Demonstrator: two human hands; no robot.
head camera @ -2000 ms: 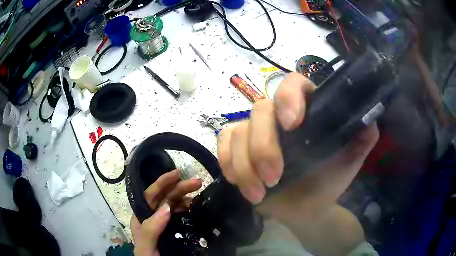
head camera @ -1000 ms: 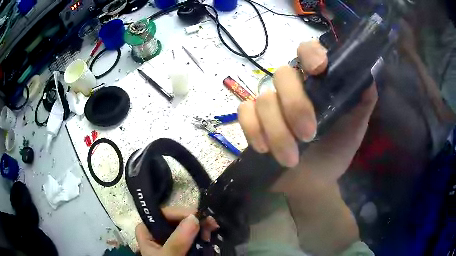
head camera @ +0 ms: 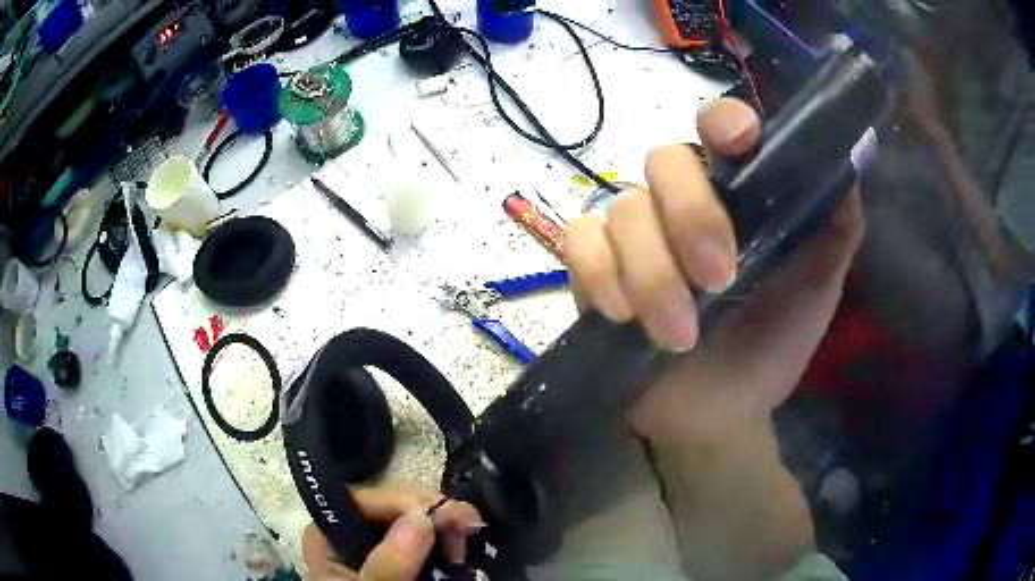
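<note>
The black headphones (head camera: 312, 482), with white lettering on the band, are in the lower middle. My left hand (head camera: 397, 542), partly cut off by the bottom edge, holds them with finger and thumb near the band's end. One ear cup (head camera: 354, 422) shows inside the arch; the other end is dark and mostly hidden. My right hand (head camera: 681, 244) is wrapped around a thick black cylinder (head camera: 800, 142), which looks like an electric screwdriver. It slants down to the headphones. Its tip and any contact are too dark to tell.
A black ear cushion (head camera: 244, 261) and a thin black ring (head camera: 205, 386) lie left. Blue-handled cutters (head camera: 499, 338), a red-orange tool (head camera: 533, 220), tweezers (head camera: 352, 212), a solder spool (head camera: 322, 111), a paper cup (head camera: 179, 195) and a black cord (head camera: 520, 119) lie beyond.
The headphones have turned so the lettering shows, and my left fingers have closed in on the band's end. My right hand and the black cylinder have shifted and tilted more steeply.
</note>
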